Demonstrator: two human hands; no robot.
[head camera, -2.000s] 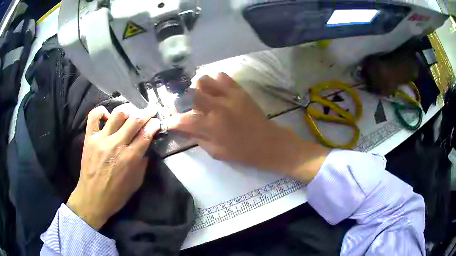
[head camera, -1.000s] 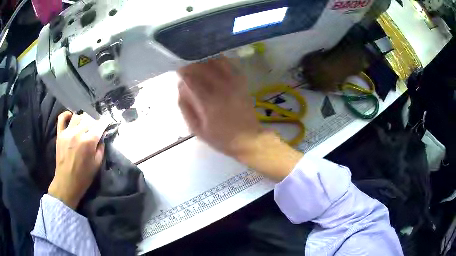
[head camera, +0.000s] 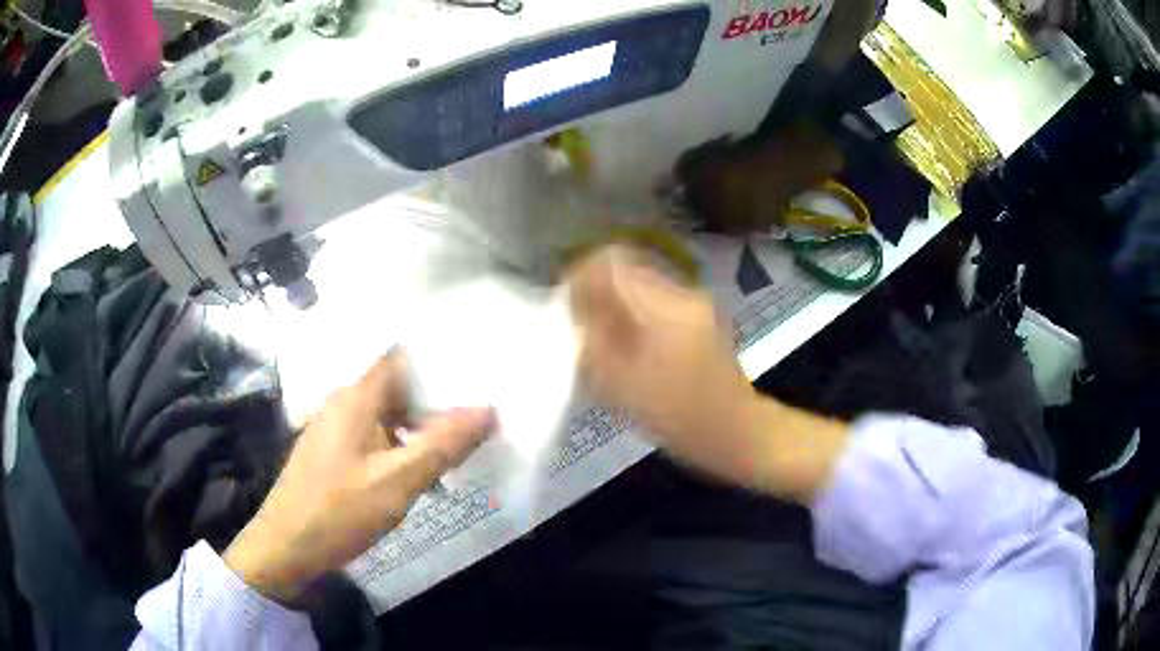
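Observation:
A blurred white piece, paper or cloth, is between my hands over the table front. My right hand, blurred, has its curled fingers at the piece's right edge and appears to grip it. My left hand is at its lower left, thumb and fingers apart around its edge; whether it grips is unclear. The dark garment lies left of the sewing machine's needle area, touched by neither hand. The white machine head has a lit screen.
Yellow-handled shears are partly hidden behind my right hand. Green-handled scissors, a brown lump, a dark scrap and gold strips lie to the right. Printed ruler tape follows the front edge.
My left hand has left the dark garment at the needle and moved right. My right hand first moved away from the needle; a white piece now shows between both hands. The view has shifted.

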